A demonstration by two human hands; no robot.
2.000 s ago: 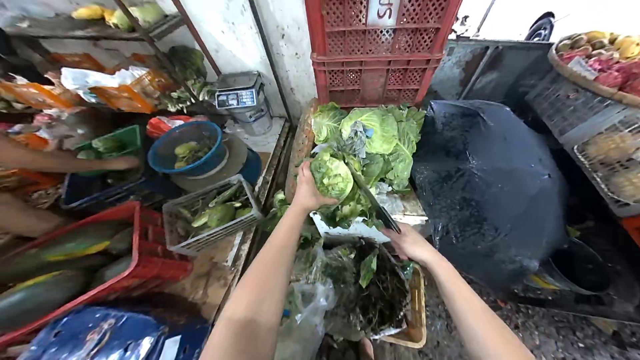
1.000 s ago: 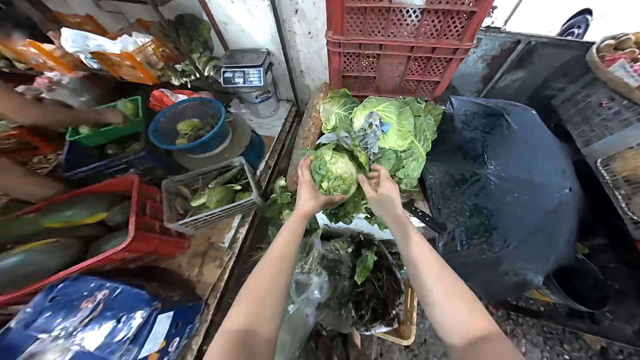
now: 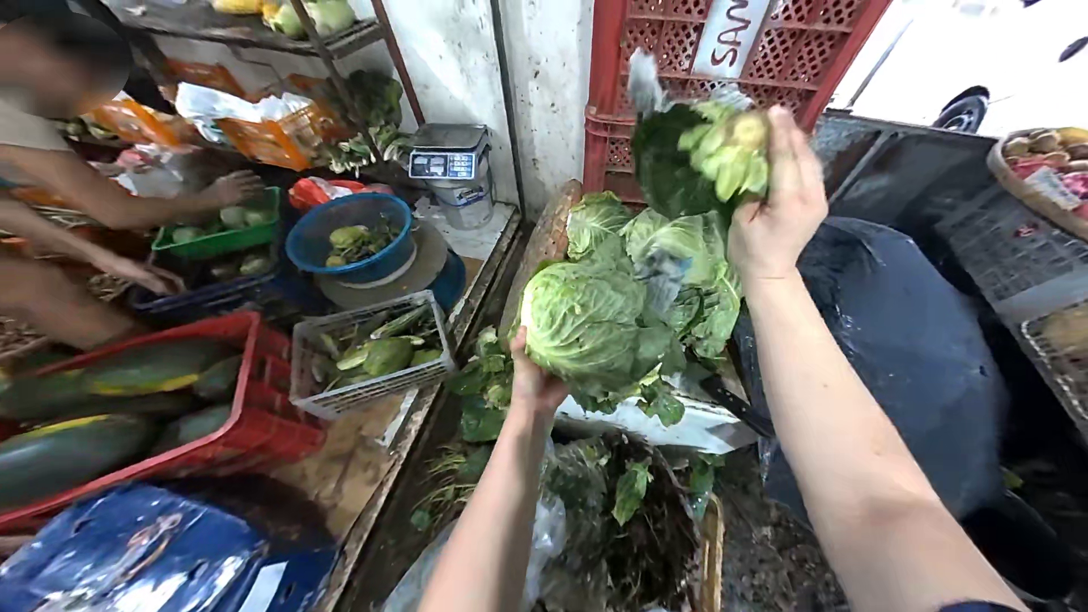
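My left hand (image 3: 535, 382) holds a green cabbage head (image 3: 586, 319) from its lower left side. Raised before the red crates, my right hand (image 3: 782, 200) has hold of a small bunch of leaves (image 3: 722, 157), pale green at the base, with a dark leaf and blurred greyish tips. More cabbages (image 3: 680, 246) with loose outer leaves lie between and behind the hands. A knife (image 3: 735, 404) with a dark handle rests at the near right edge of the pile, below my right wrist.
Red plastic crates (image 3: 616, 144) stand behind the pile. Black plastic sheeting (image 3: 892, 357) covers something at right. A digital scale (image 3: 446, 161), blue basin (image 3: 399, 242), grey vegetable crate (image 3: 306, 374) and red crate of large gourds (image 3: 246, 382) are at left, where another person (image 3: 93, 187) reaches into a green basket (image 3: 268, 223).
My right hand has left the cabbage head and moved up and to the right, now with leaves in it. The other person's head has come into view at left.
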